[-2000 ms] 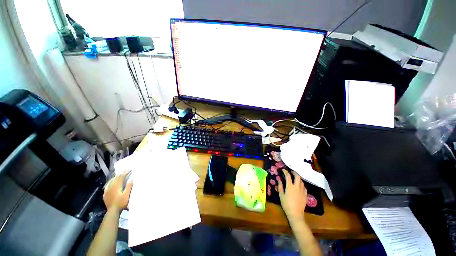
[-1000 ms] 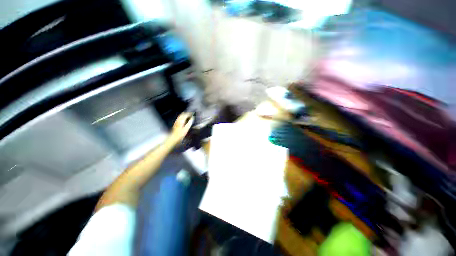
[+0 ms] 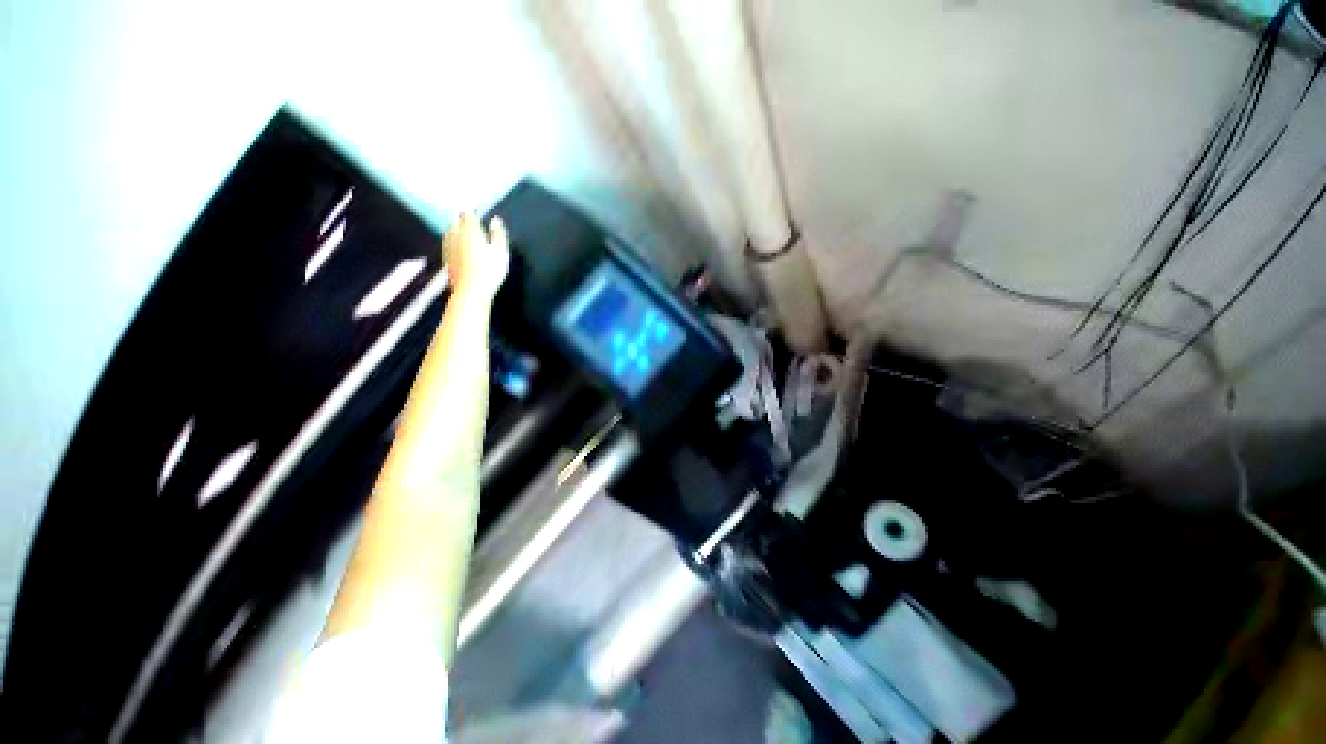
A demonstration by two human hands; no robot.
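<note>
My left hand point(image 3: 476, 255) is at the far end of an outstretched arm, at the edge of the long black cover point(image 3: 233, 393) of a large-format printer, beside its black end housing point(image 3: 545, 240). The hand is small and washed out. I cannot tell whether its fingers grip the edge or only rest there. A lit blue touchscreen point(image 3: 623, 330) sits on the housing, to the right of the hand. My right hand is not in view.
A pale pipe point(image 3: 764, 189) runs down the wall behind the printer. Dark cables point(image 3: 1185, 218) hang at the right. A white roll or ring point(image 3: 894, 531) and pale pieces lie low in the dark area right of the printer. A yellow-brown edge point(image 3: 1287, 683) shows at bottom right.
The view has swung left from the desk to the printer. My left hand has moved from beside the desk up to the printer. The paper, keyboard and my right hand have left view.
</note>
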